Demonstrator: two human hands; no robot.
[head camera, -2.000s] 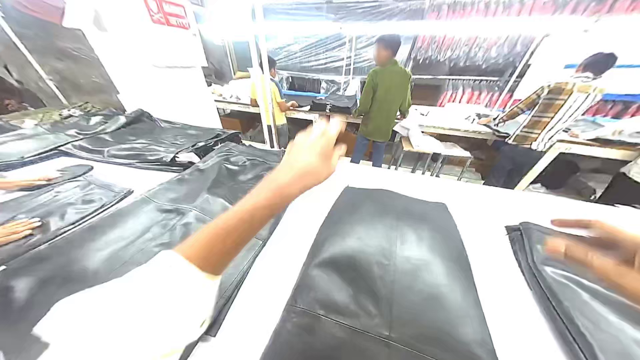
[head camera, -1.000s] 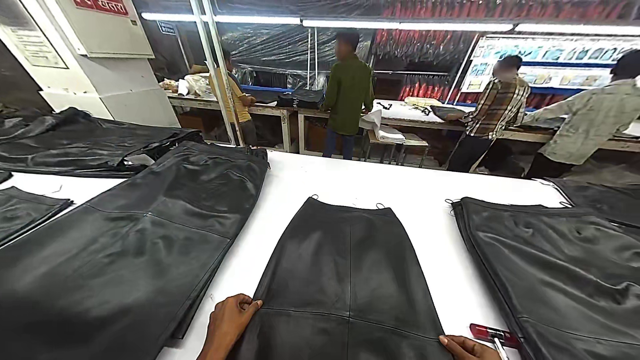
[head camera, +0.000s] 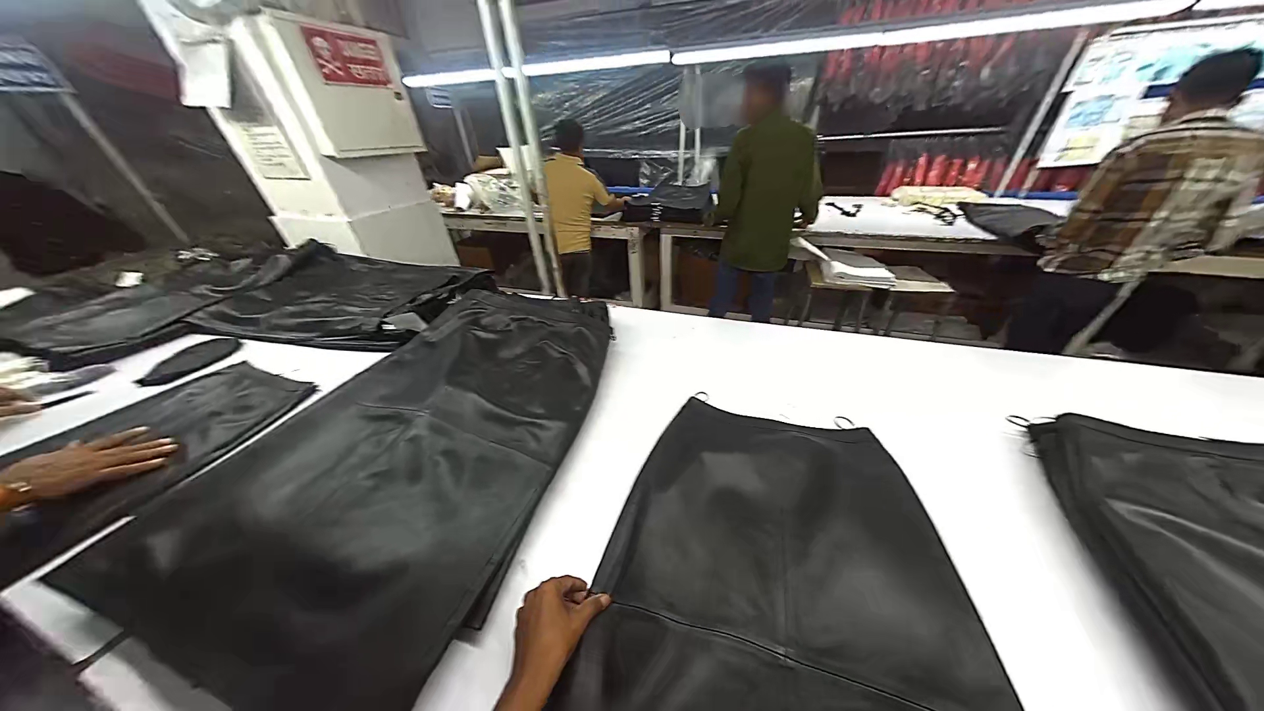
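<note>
A black leather skirt (head camera: 780, 533) lies flat on the white table, its narrow waist end with thin hanging loops pointing away from me. My left hand (head camera: 555, 624) pinches the skirt's left edge between thumb and fingers, at the end of a cross seam. My right hand is out of view. To the left lies a larger stack of black leather garments (head camera: 375, 474). On the right, more black leather skirts (head camera: 1165, 533) lie stacked, cut off by the frame edge.
A co-worker's hand (head camera: 99, 464) rests on a black leather piece (head camera: 227, 405) at the far left. More black garments (head camera: 326, 291) lie at the back left. Beyond the white table (head camera: 790, 360), several people stand at a workbench (head camera: 889, 237), with a stool (head camera: 923, 281) near it.
Two seconds ago my left hand was raised above the table; one second ago both hands held the skirt's side edges. The left still does, while the right has gone from view. The view has turned left.
</note>
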